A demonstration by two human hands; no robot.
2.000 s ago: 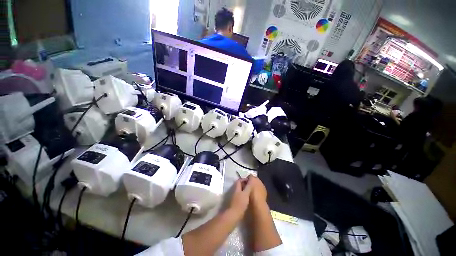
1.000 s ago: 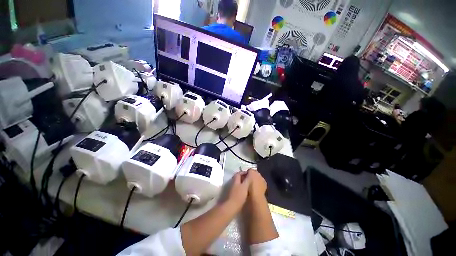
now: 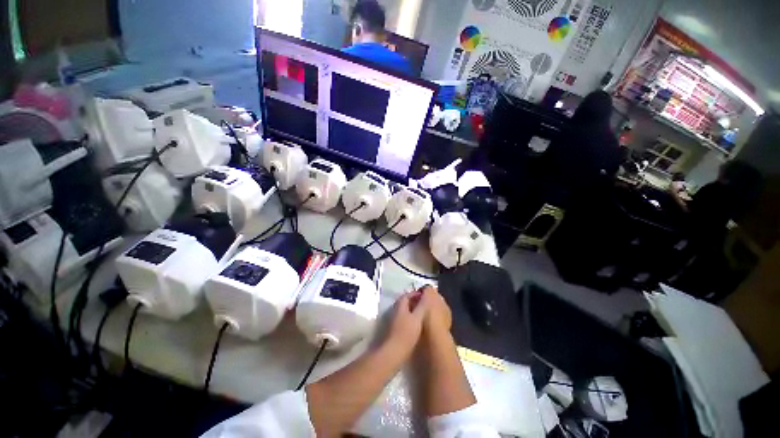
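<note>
My left hand (image 3: 404,321) and my right hand (image 3: 435,313) are together over the white table, right of the front cameras. Their fingers are bent in and touch. A thin, small tip shows at the fingertips, too small to name; what lies between the hands is hidden. Three white security cameras with black balls stand in the front row: left (image 3: 167,278), middle (image 3: 248,291) and right (image 3: 336,310). Black leads run from their bases past the table's front edge. A red-and-white strip (image 3: 311,269) shows between the middle and right ones.
A monitor (image 3: 342,107) with four tiles stands behind more white cameras (image 3: 407,210). A black mouse (image 3: 484,310) lies on a black pad (image 3: 505,329) at the right, near a yellow strip (image 3: 481,358). A person in blue (image 3: 376,51) is behind the monitor.
The red-and-white strip, absent two seconds ago, shows between two front cameras. The monitor's top-left tile has turned partly red. My hands stay together in nearly the same place.
</note>
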